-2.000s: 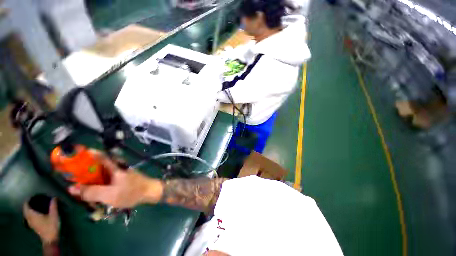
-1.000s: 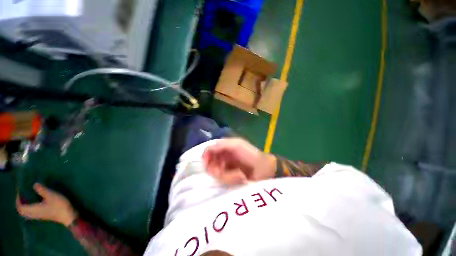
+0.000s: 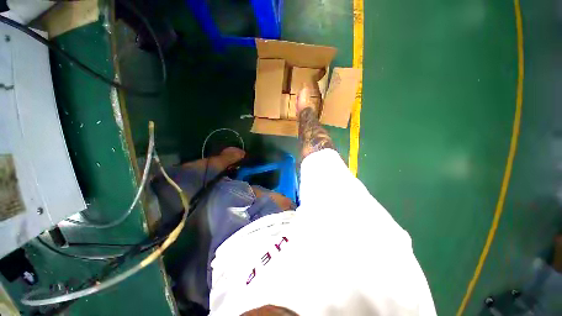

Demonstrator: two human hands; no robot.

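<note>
An open cardboard box (image 3: 269, 86) stands on the green floor with its flaps spread. Smaller brown cartons or pieces show inside it. My right hand (image 3: 307, 97) reaches down into the box at its right part. The fingers are small and partly hidden, so I cannot tell whether they hold anything. My left hand is not clearly in view.
The green bench (image 3: 101, 142) with its worn edge runs along the left. A white machine box (image 3: 37, 148) sits on it. Clear tubes (image 3: 177, 231) and black cables loop over the edge. Blue stools (image 3: 286, 179) stand near my legs and beyond the box. A yellow line (image 3: 354, 145) marks the floor.
My view has turned right and down to the floor. The orange screwdriver has left the view. My right hand has moved from my lap out into the box. My left hand has left the bench view.
</note>
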